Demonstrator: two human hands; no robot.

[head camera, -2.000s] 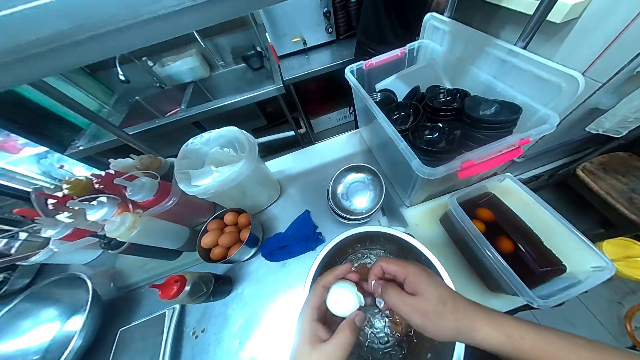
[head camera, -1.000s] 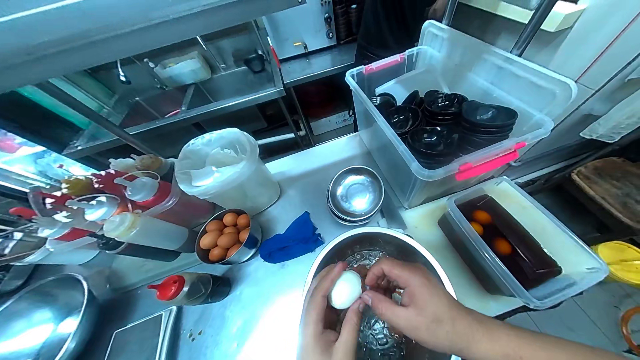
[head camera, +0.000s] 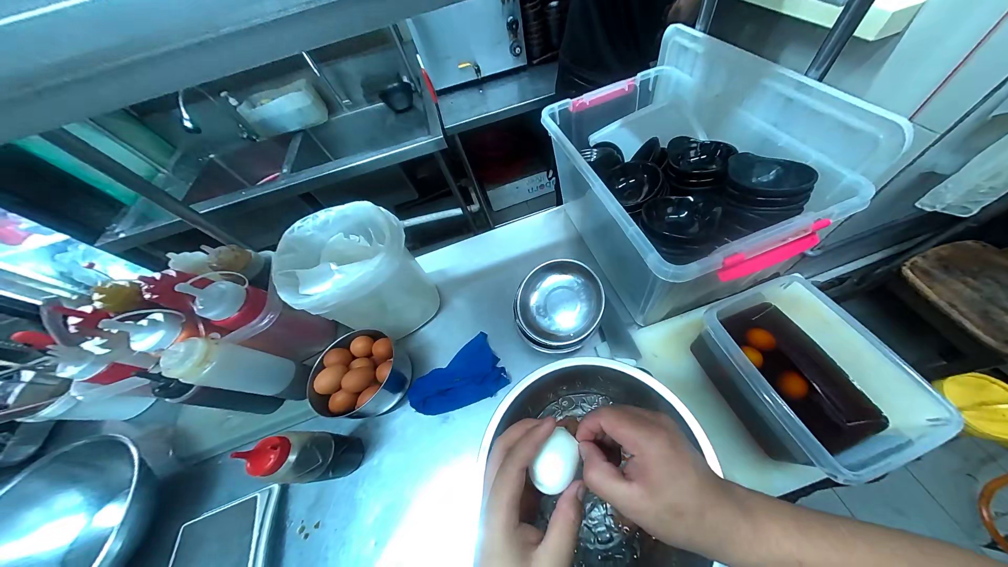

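Note:
My left hand point(head camera: 524, 492) holds a white, mostly bare boiled egg point(head camera: 556, 461) between thumb and fingers. The fingertips of my right hand point(head camera: 642, 465) pinch at the egg's right side, with a bit of brown shell near its top. Both hands are over a large steel bowl point(head camera: 693, 421) that holds water. Brown eggs point(head camera: 358, 378) fill a small steel bowl point(head camera: 398, 386) to the left. At the right, a clear plastic tub point(head camera: 917, 394) contains dark liquid and several orange-brown eggs point(head camera: 791, 384). Whether my right fingers hold a shell piece is hidden.
Stacked steel bowls point(head camera: 561, 303) and a blue cloth point(head camera: 459, 378) lie beyond the large bowl. A clear bin point(head camera: 614, 244) of black bowls point(head camera: 681, 216) stands behind. Squeeze bottles point(head camera: 236, 366), a lined white bucket point(head camera: 394, 291) and a red-capped bottle point(head camera: 303, 457) are at left. A person point(head camera: 602, 47) stands behind.
The egg has turned in my left hand, and my right fingers have shifted along its side. The surrounding containers have stayed in place.

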